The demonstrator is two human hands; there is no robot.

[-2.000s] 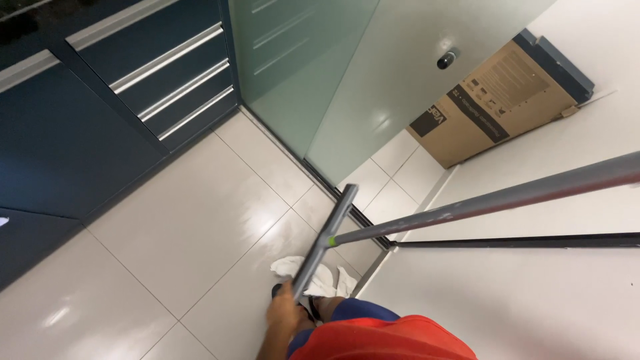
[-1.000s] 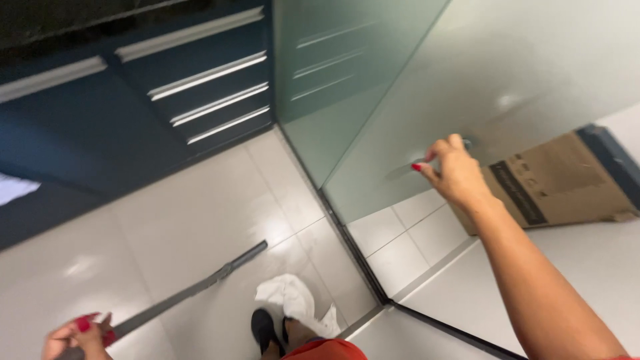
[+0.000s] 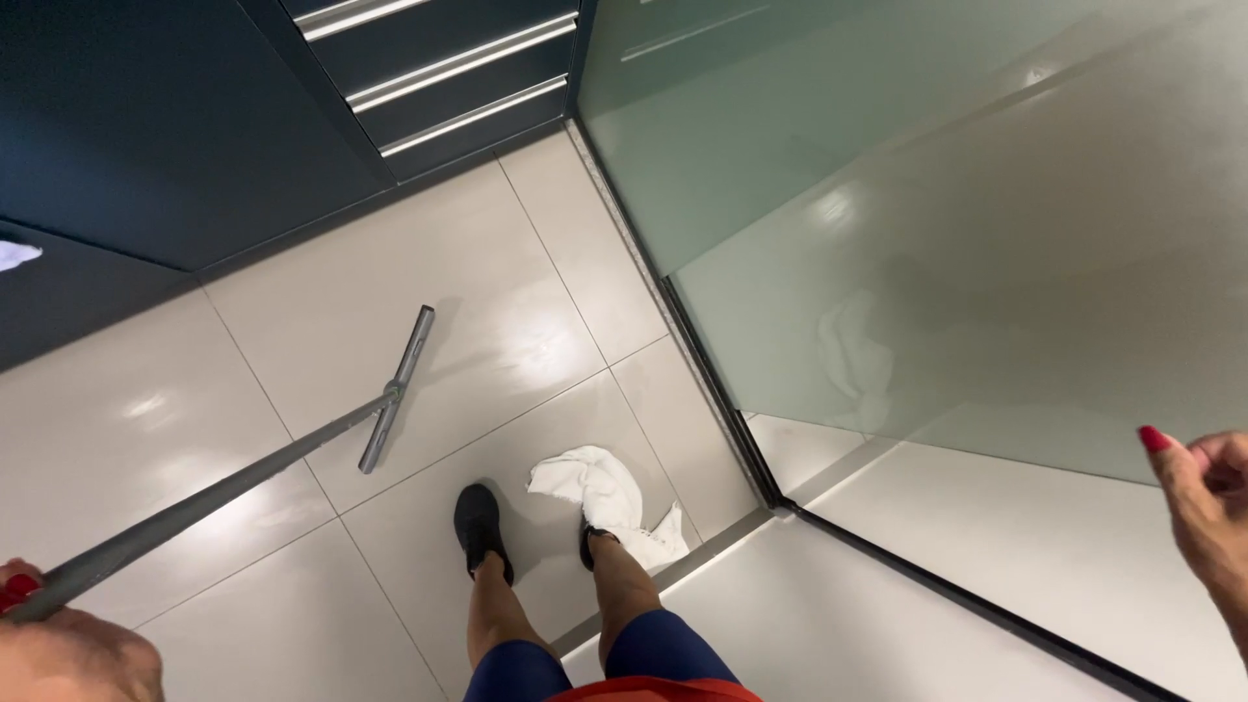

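At the lower left my left hand (image 3: 73, 648) is closed around the grey handle of a floor squeegee (image 3: 393, 390), whose narrow head rests on the tiles left of centre. My right hand (image 3: 1209, 507), with red nails, is at the right edge, beside the lower edge of a frosted glass door (image 3: 936, 292). Its fingers are curled, and whether they hold the door's edge or knob does not show. A crumpled white cloth (image 3: 609, 497) lies on the floor, partly over my right shoe. My left foot wears a black shoe (image 3: 478, 525).
Dark blue cabinets with drawers (image 3: 458, 88) line the upper left. A black door track (image 3: 717, 380) runs along the floor to a corner, where a black strip (image 3: 955, 585) continues along a white wall (image 3: 985, 526). Pale floor tiles (image 3: 273, 380) lie between cabinets and track.
The glass door has swung, now hiding the cardboard box behind it. My right hand, at the door knob one second ago, is at the right edge. The squeegee head has turned on the floor.
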